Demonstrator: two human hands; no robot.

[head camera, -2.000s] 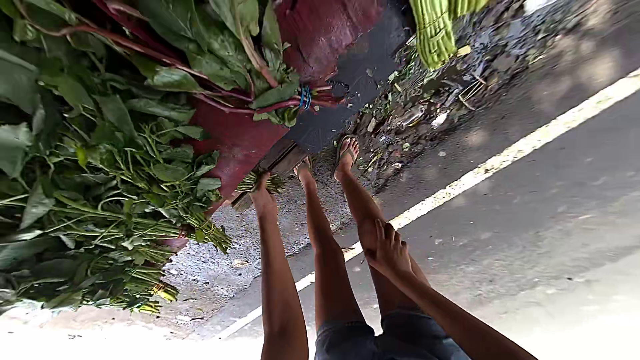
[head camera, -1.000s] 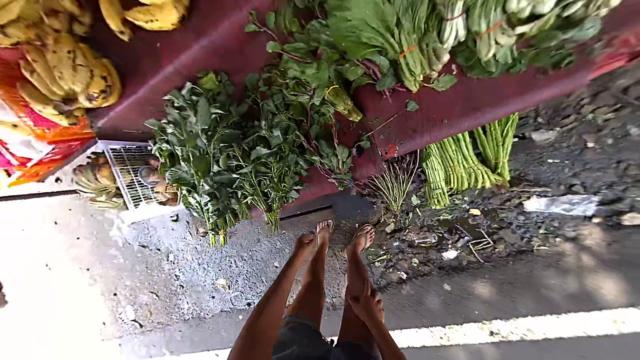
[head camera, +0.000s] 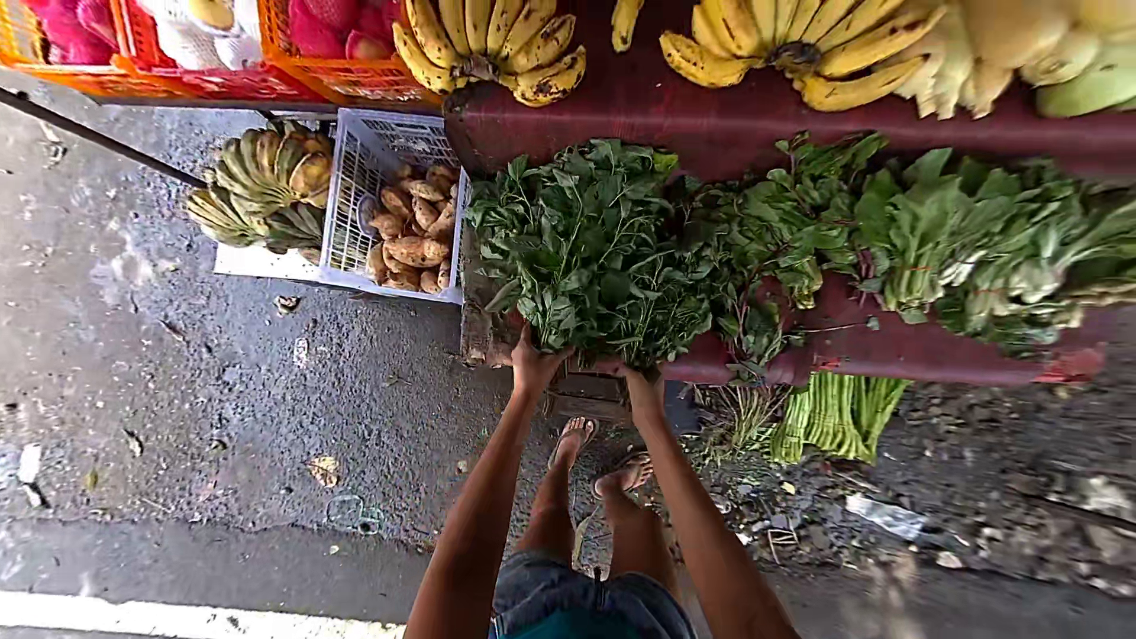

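Note:
A wide heap of leafy green bunches [head camera: 603, 240] lies at the left end of a stall covered in dark red sheeting [head camera: 887, 333]. My left hand [head camera: 535, 362] is at the heap's lower left edge, its fingers partly under the leaves. At the lower right edge of the same heap is my right hand [head camera: 643, 390], fingertips hidden by leaves. Both hands touch the greens near the stall's front edge; whether they grip the stems cannot be seen. More leafy bunches [head camera: 923, 231], some with pale stems, lie to the right.
A white plastic crate [head camera: 330, 213] of brown root vegetables stands left of the greens, beside green bananas [head camera: 266, 177]. Ripe bananas [head camera: 497, 44] and orange crates [head camera: 355, 80] are at the back. Long green bean bundles [head camera: 839, 417] hang below the front edge. Debris litters the wet ground.
My right hand has moved from my leg up to the greens. My left hand, low by the stall's edge before, is now at the heap too. The view has swung strongly.

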